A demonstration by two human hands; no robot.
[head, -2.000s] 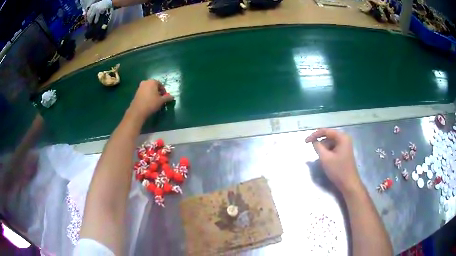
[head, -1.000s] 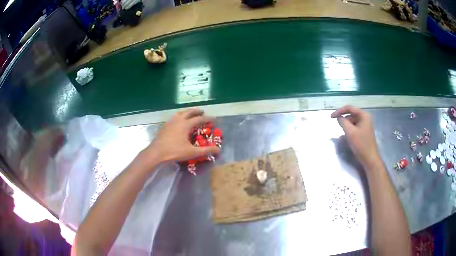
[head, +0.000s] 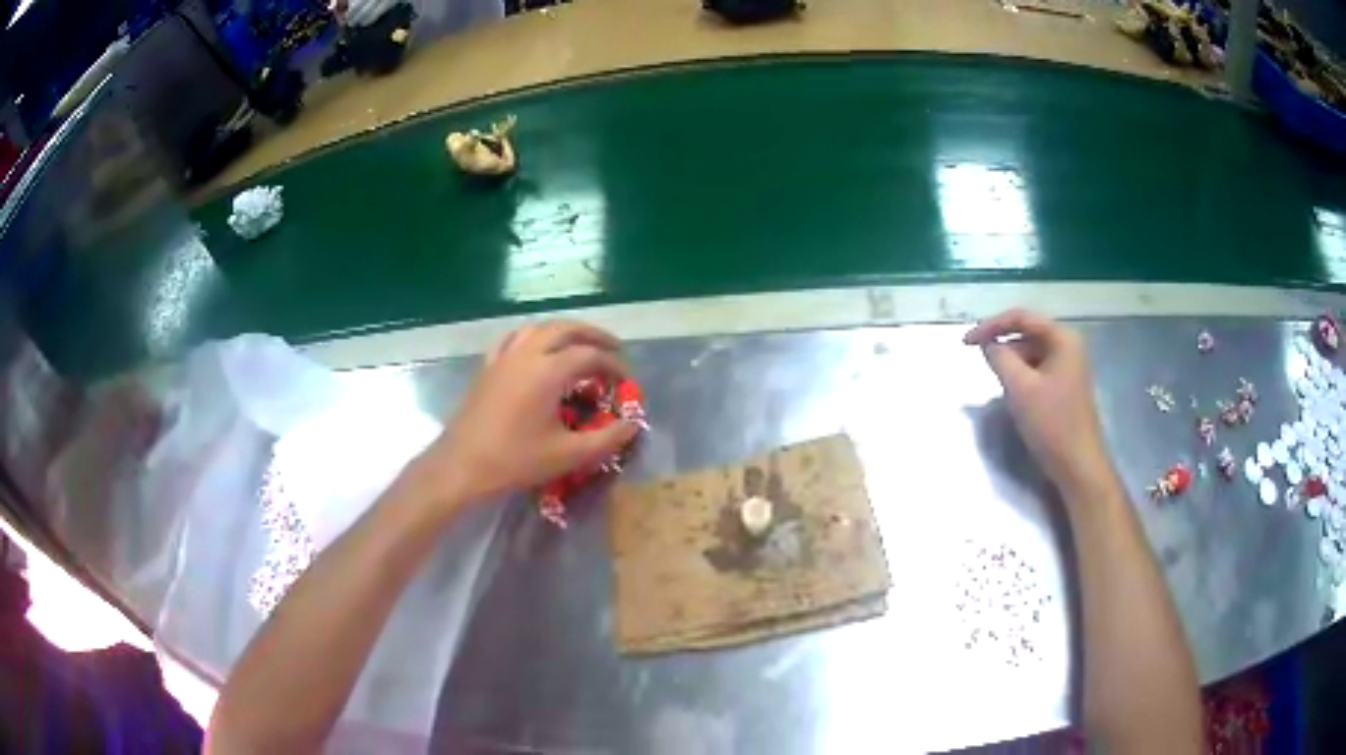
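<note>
My left hand (head: 539, 410) is bare and curved over a cluster of red pieces with white-and-red bits (head: 630, 401) on the metal bench. Its fingers hide part of the cluster, so a grip on a piece cannot be told. My right hand (head: 1033, 362) is bare and hovers over the bench, right of the cardboard pad, with curled fingers and thumb close together. Nothing shows clearly between them. The brown cardboard pad (head: 672, 568) lies between my hands, with a cream-white lump (head: 756, 515) on its dark stain.
Tiny specked pieces (head: 1004, 597) lie right of the pad. White discs (head: 1299, 443) and a few red pieces (head: 1177, 481) lie far right. A translucent plastic sheet (head: 391, 583) is at left. The green belt (head: 768, 192) carries a beige lump (head: 483, 149) and a whitish crumpled lump (head: 256, 211).
My left hand has come back from over the belt to the red cluster and now covers much of it. My right hand has stayed in much the same place. The view has shifted.
</note>
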